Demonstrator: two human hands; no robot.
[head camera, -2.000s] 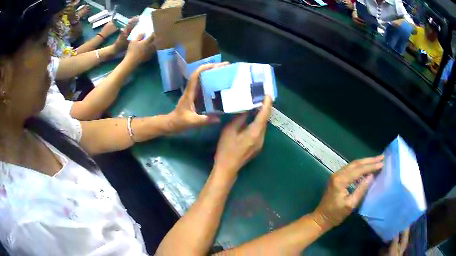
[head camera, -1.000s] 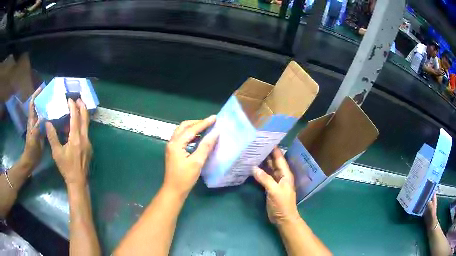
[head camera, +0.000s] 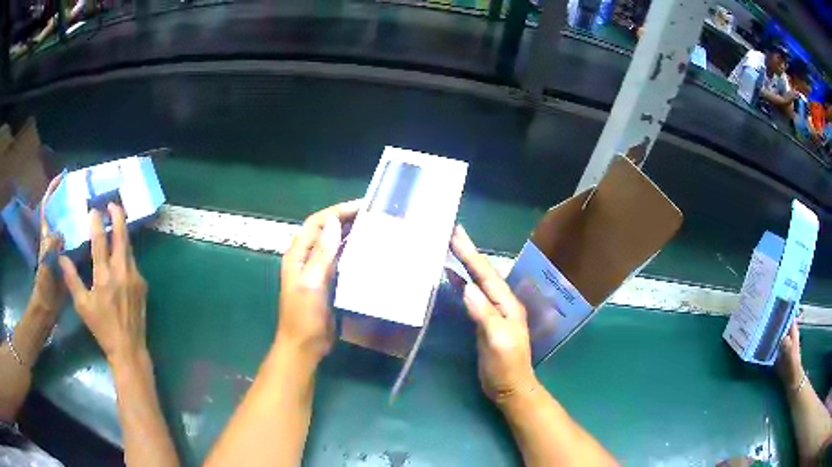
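A printed carton (head camera: 398, 242) is held between my two hands over the green worktop. Its white front panel with a dark grey cylinder-like picture faces me. Its open end points down toward me, with a brown inner flap (head camera: 376, 336) showing and another flap sticking out edge-on below. My left hand (head camera: 312, 278) grips the carton's left side. My right hand (head camera: 495, 324) is at its right side, fingertips touching the edge beside a small white flap (head camera: 458, 267). The inside of the carton is hidden.
A standing open carton (head camera: 558, 299) with brown inside is right of my right hand, before the chipped white post (head camera: 650, 91). A neighbour's hands hold a carton (head camera: 137, 190) at the left. Another hand holds a carton (head camera: 755, 310) at the right. A metal strip (head camera: 239, 232) crosses the worktop.
The view has swung right from the neighbour at the left. The carton in my hands has turned over: its open end now points down instead of up, and its front panel faces me.
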